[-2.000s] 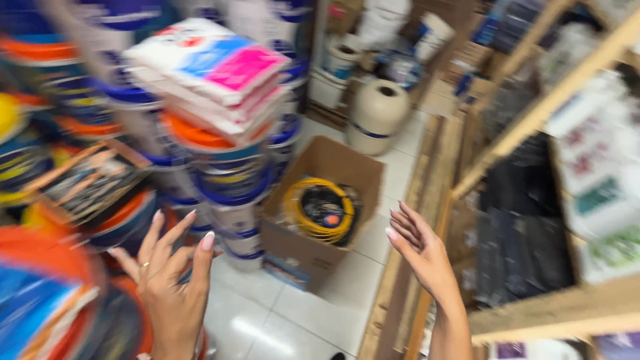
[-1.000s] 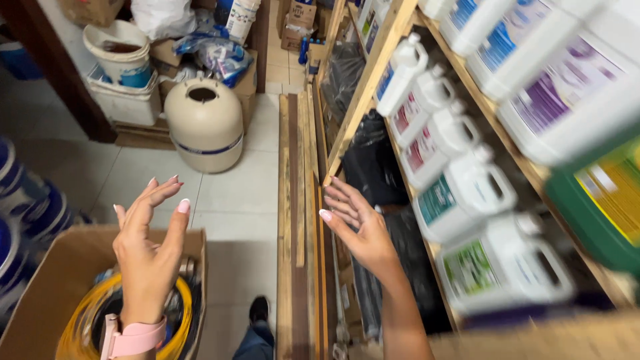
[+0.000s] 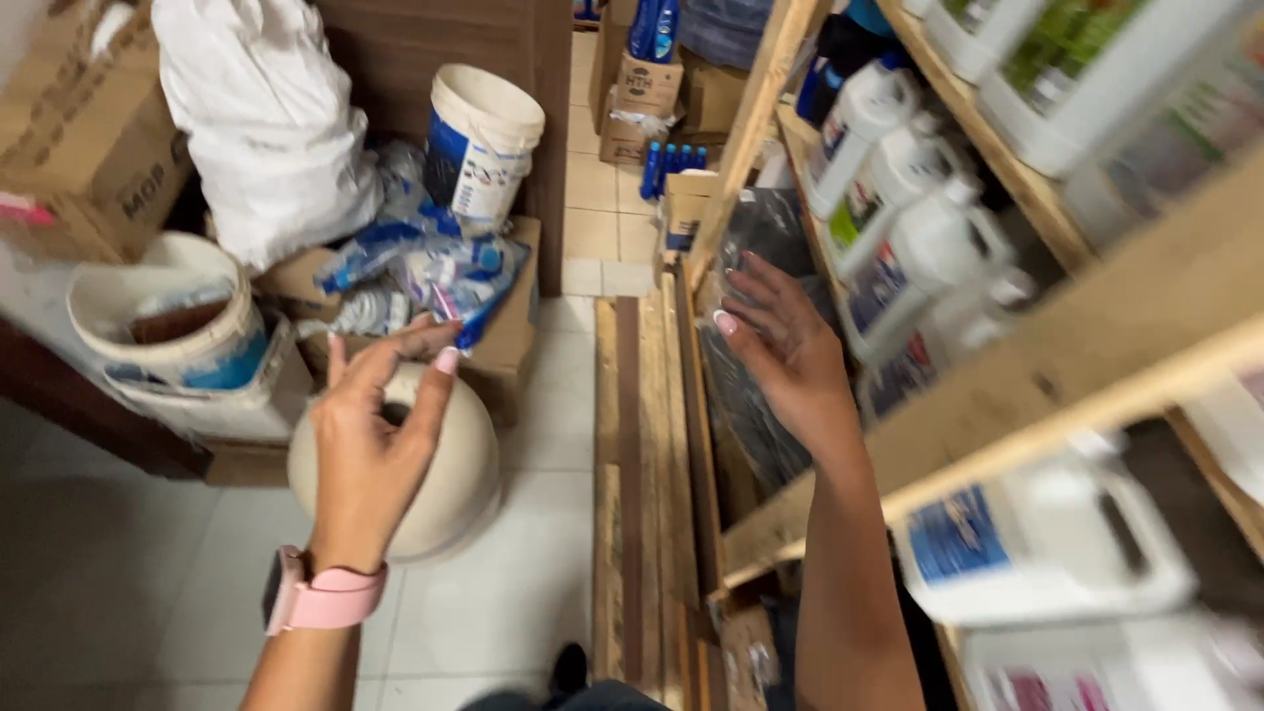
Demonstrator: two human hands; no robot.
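Note:
My left hand [image 3: 380, 425], with a pink-banded watch [image 3: 321, 595] on its wrist, is raised in front of a round beige container [image 3: 454, 484] on the floor. Its fingers are apart and it holds nothing. My right hand [image 3: 795, 351] hangs in the air beside the wooden shelving, before black plastic-wrapped goods [image 3: 765, 405]. Its fingers are spread and nothing is in them. Neither hand plainly touches anything.
Long wooden planks [image 3: 642, 474] lie on the tiles. Shelves at the right hold white plastic jugs [image 3: 928, 247]. At the left stand a used bucket [image 3: 163, 326], a white sack [image 3: 262, 128], a cardboard box [image 3: 94, 128] and a white-and-blue bucket [image 3: 484, 143].
The view has moved forward through the room; the box with the yellow coil, in both earlier frames, is out of view. Both hands stay raised, with nothing in them.

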